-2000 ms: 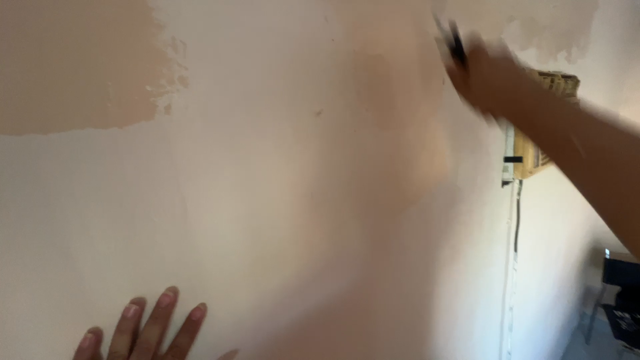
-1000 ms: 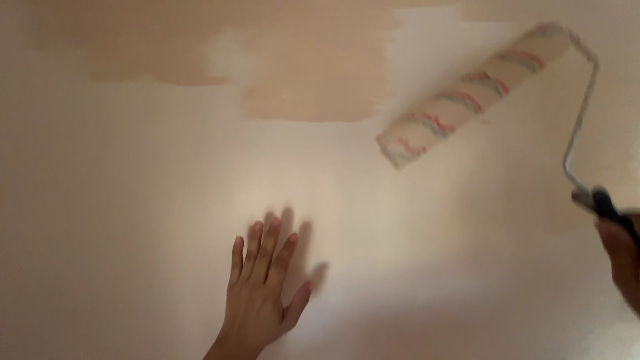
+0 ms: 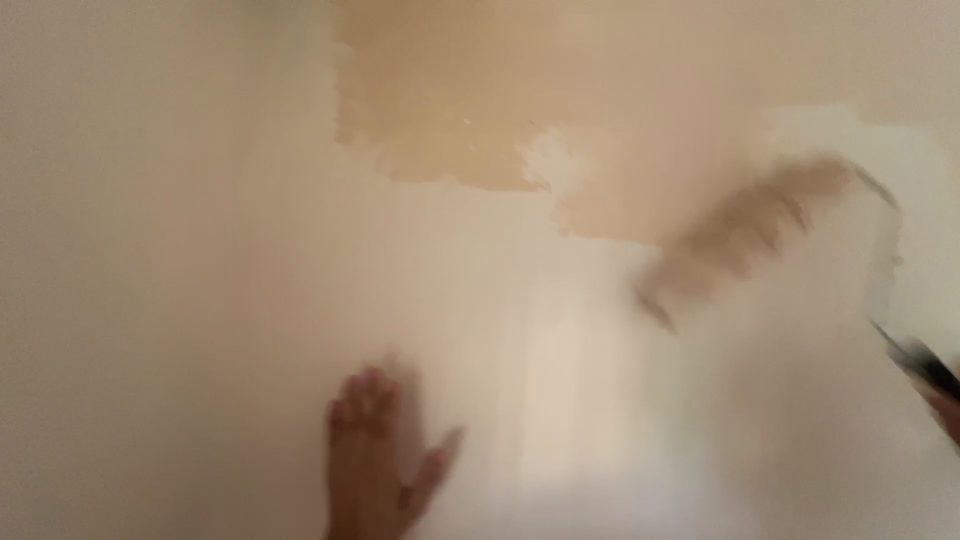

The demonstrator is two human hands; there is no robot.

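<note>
At the right edge my right hand [image 3: 946,414], partly cut off, is closed on the dark handle [image 3: 926,364] of a paint roller. The roller's cover [image 3: 739,232], blurred by motion, slants up to the right across the lower border of a tan painted patch [image 3: 450,97]; a thin wire frame joins it to the handle. Low in the view, left of centre, my left hand [image 3: 367,450] is empty, raised with its fingers up and its thumb apart. It is at or close to the pale wall [image 3: 247,300], with its shadow beside it. Whether the palm touches is unclear.
The wall fills the whole view. A small pale gap [image 3: 555,161] with ragged edges breaks the tan area, and a lighter unpainted-looking strip [image 3: 817,124] lies at the upper right.
The view has turned well to the left since the first frame, where a wooden box-like fixture showed. My left hand's fingers were more spread a second ago and are now closer together.
</note>
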